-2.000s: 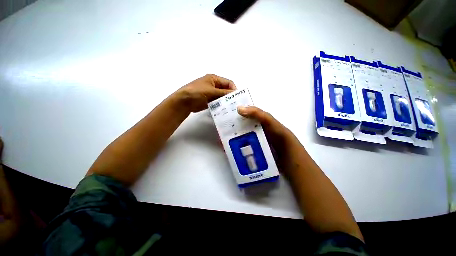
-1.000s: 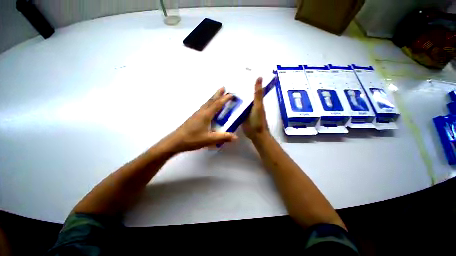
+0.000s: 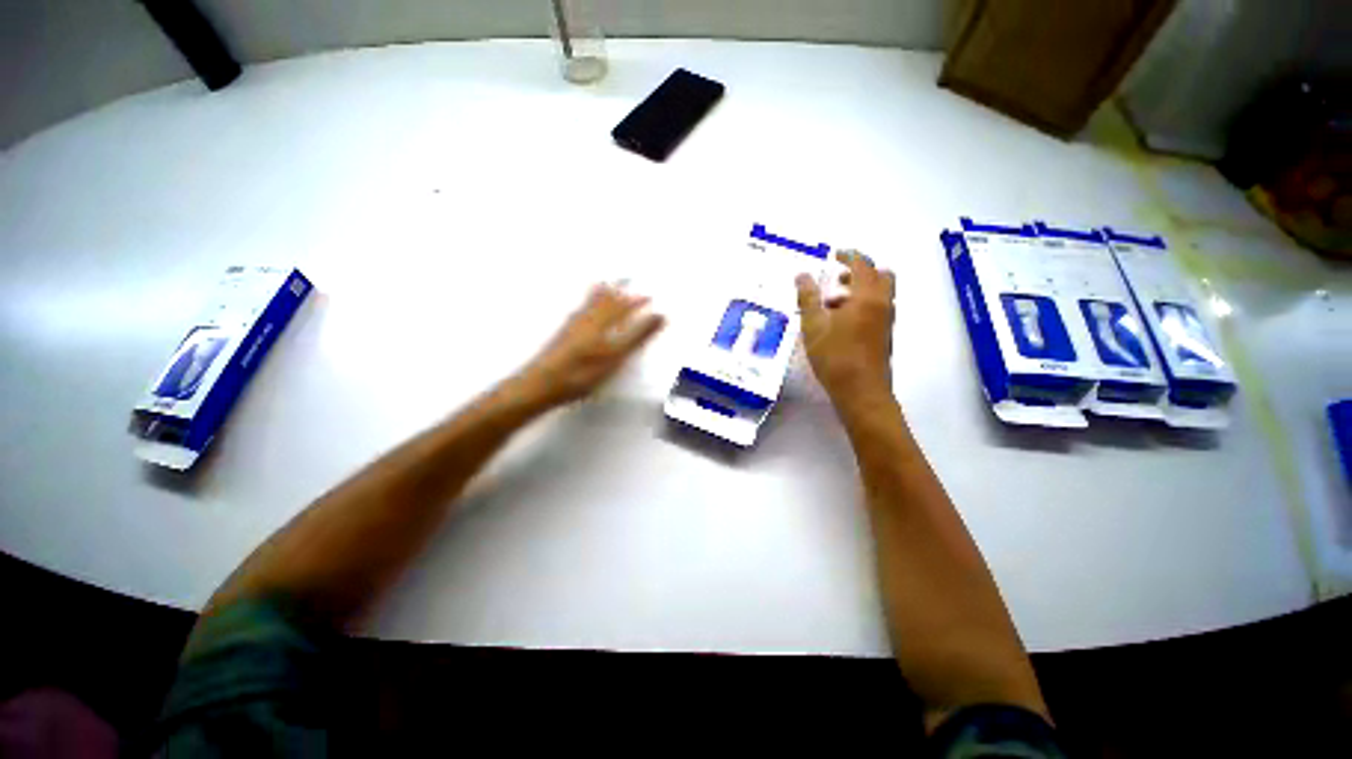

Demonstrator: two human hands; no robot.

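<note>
A white and blue retail box (image 3: 752,329) with a small white device pictured or shown in a blue rectangle lies in front of me, its end flaps open at both ends. My right hand (image 3: 848,319) is on its upper right edge, gripping it. My left hand (image 3: 601,344) is left of the box, blurred, fingers apart and empty. Another such box (image 3: 220,363) lies alone at the left, with a flap open at its near end. Three more boxes (image 3: 1034,329) stand side by side at the right, flaps open.
A black phone (image 3: 669,114) lies at the back, near a clear cup (image 3: 584,63). A black cylinder (image 3: 190,40) is at the back left. A brown carton or bag (image 3: 1050,57) is at the back right. A blue piece (image 3: 1340,445) shows at the right edge.
The box I held is out of my hands; a box now lies at the far left. The row at the right went from four boxes to three, and one is now under my right hand.
</note>
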